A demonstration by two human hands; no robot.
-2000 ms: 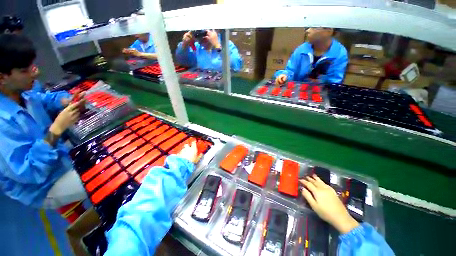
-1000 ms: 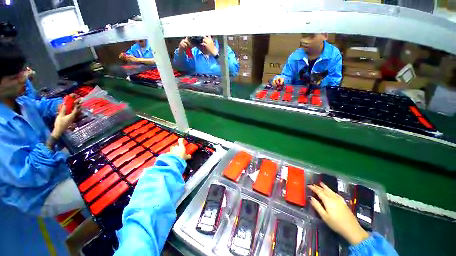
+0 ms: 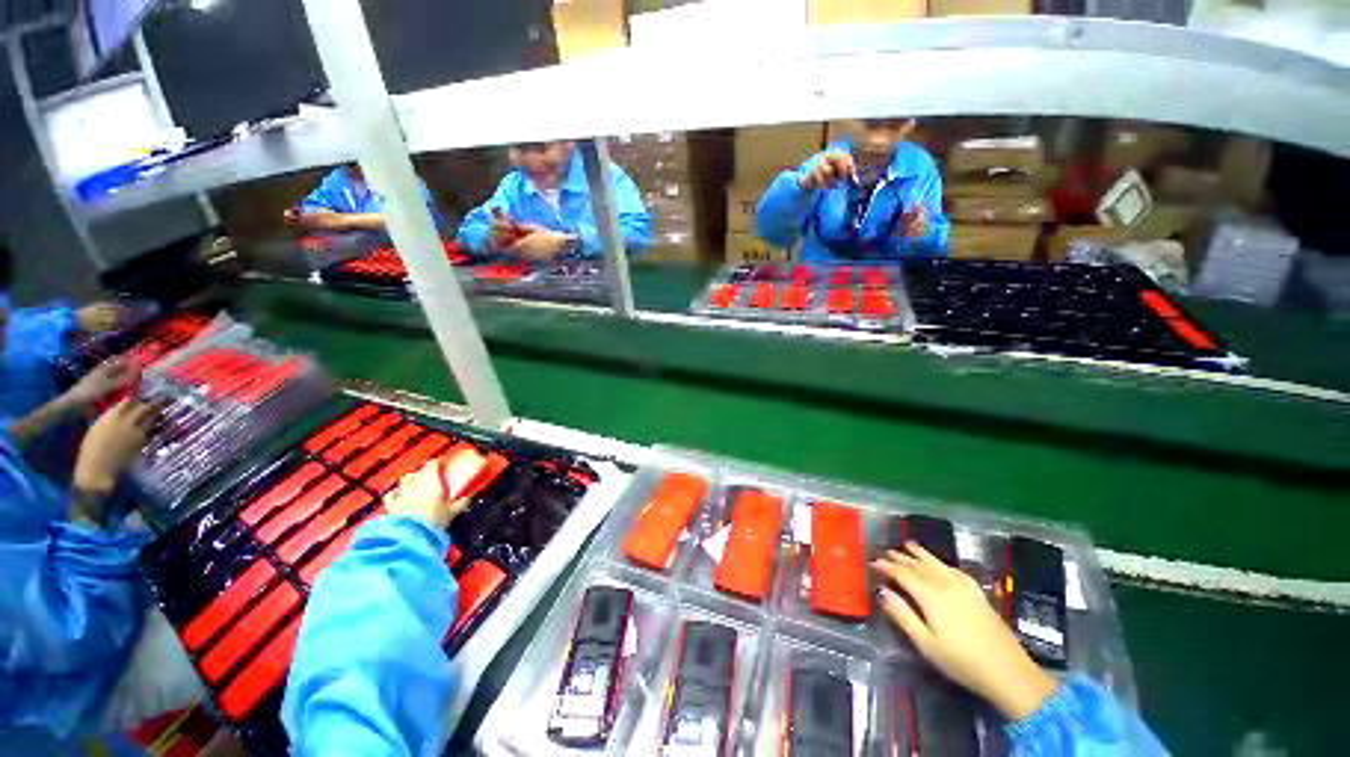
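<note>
My left hand [image 3: 427, 491] is over the black cover tray [image 3: 518, 535] and holds a red back cover [image 3: 465, 473] by its fingers. More red covers [image 3: 252, 633] lie in rows there. My right hand [image 3: 948, 609] rests over the back row of the clear phone tray [image 3: 592, 550], fingers on or beside a black phone [image 3: 928, 535] that it partly hides; whether it grips it I cannot tell. Three pockets of the back row show red covers [image 3: 840, 559]. An open black phone [image 3: 1036, 598] lies at the right end. More open phones [image 3: 595, 663] lie in the front row.
The green conveyor [image 3: 740, 411] runs behind the trays. A white post [image 3: 422, 252] rises behind the cover tray to an overhead shelf [image 3: 829, 77]. A worker in blue [image 3: 52, 547] stands close at left beside another tray pile [image 3: 222, 388]. Three workers sit across the belt.
The view has shifted, so things sit further left. My left hand now has a red cover raised at its fingers, and more bare black shows in the cover tray. My right hand stays on the phone tray.
</note>
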